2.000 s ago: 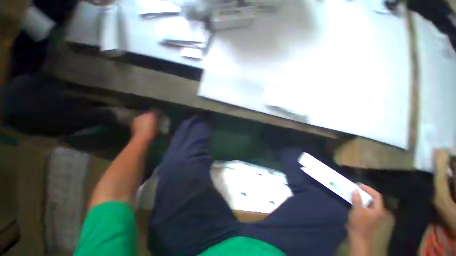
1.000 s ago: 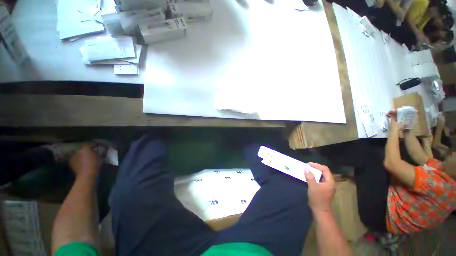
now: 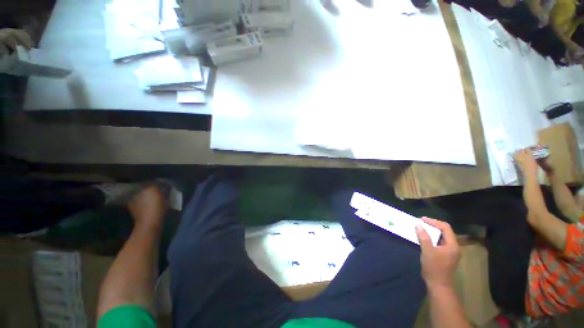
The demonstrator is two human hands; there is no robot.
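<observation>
A long narrow white carton with small print and a green mark is in my right hand, pinched by thumb and fingers at its right end, above my right thigh. Its far end points up and left. My left hand is low at the left, beside my left knee, with something whitish at its fingers; blur and dark surroundings hide what it does. A white sheet or bag with small dark marks lies between my knees.
The white-covered table has formed cartons and flat white pieces at its left. Another person's hand is at the far left. A person in an orange patterned shirt works at the right. Printed cartons stand lower left.
The view has turned right and then partly back left. My right hand keeps hold of the carton. At the far left, another person's hand with a white piece has come into view.
</observation>
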